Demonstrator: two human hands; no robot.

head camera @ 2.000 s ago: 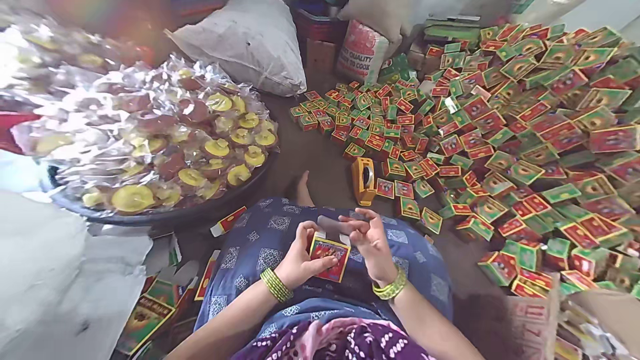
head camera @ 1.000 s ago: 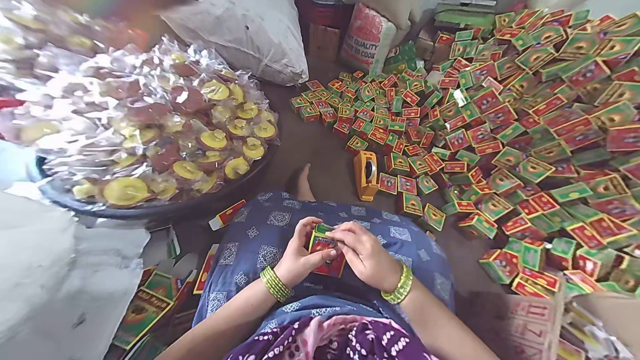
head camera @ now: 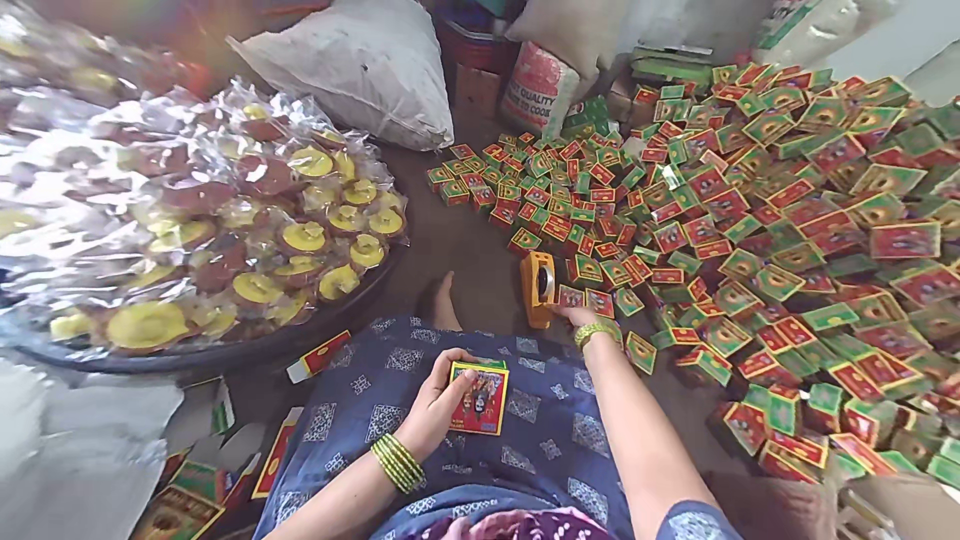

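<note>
A small red printed cardboard box (head camera: 478,399) with a green top edge rests over my lap, and my left hand (head camera: 442,397) grips it by its left side, thumb on the front. My right hand (head camera: 576,316) reaches forward to the front end of an orange tape dispenser (head camera: 538,291) standing on the dark floor; its fingertips are at the dispenser's near edge, and whether they grip it is unclear. A roll of tape shows in the dispenser. Several small red and green boxes (head camera: 600,302) lie just right of it.
A wide dark tub (head camera: 225,360) heaped with plastic-wrapped brown and yellow items stands at left. A large pile of red and green boxes (head camera: 780,225) spreads over the right. Behind are a white sack (head camera: 360,67) and a printed sack (head camera: 536,86). Flat cartons (head camera: 187,502) lie lower left.
My right hand has left the small box and moved forward and right to the tape dispenser. The box stays in my left hand; its top, with raised flaps two seconds ago, now looks closed.
</note>
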